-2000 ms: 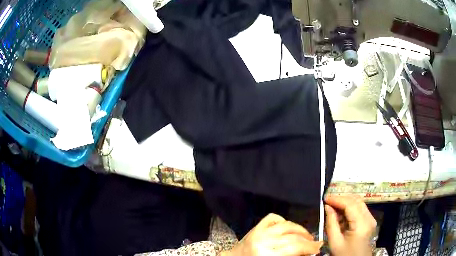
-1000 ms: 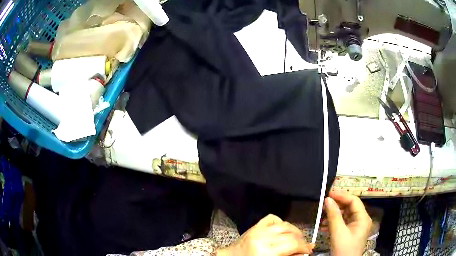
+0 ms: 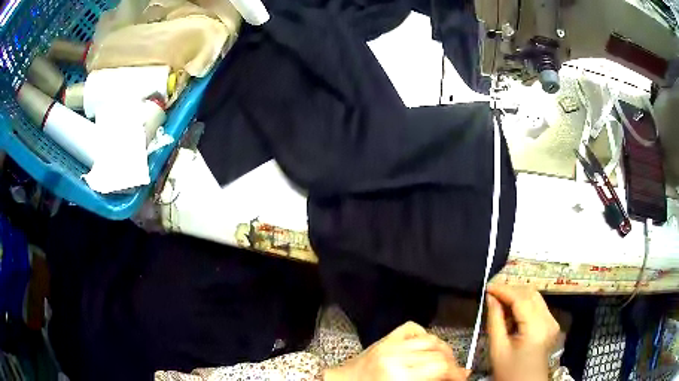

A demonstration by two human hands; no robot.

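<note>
The black garment piece [image 3: 402, 208] lies over the table and hangs over its front edge. A narrow white stay tape [image 3: 496, 186] runs down along its right edge from under the presser foot [image 3: 500, 104] to my hands. My left hand [image 3: 406, 357], cut off by the bottom edge, holds the lower end of the tape. My right hand [image 3: 521, 331] is at the table's front edge, thumb and index finger pinched at the tape and the cloth edge. What lies between the fingertips is partly hidden.
A blue plastic basket [image 3: 112, 205] with thread cones [image 3: 71, 134] and beige fabric [image 3: 160, 48] stands left. Right of the needle lie loose white tape [image 3: 592, 123], thread snips [image 3: 607, 195] and a dark red phone-like object [image 3: 643, 167] with a cord. The machine head [image 3: 588, 22] is at the back right.
The table scene has shifted right and slightly up in the view. My left hand has moved slightly down and the tape now slants toward it. Both hands stay near the front edge.
</note>
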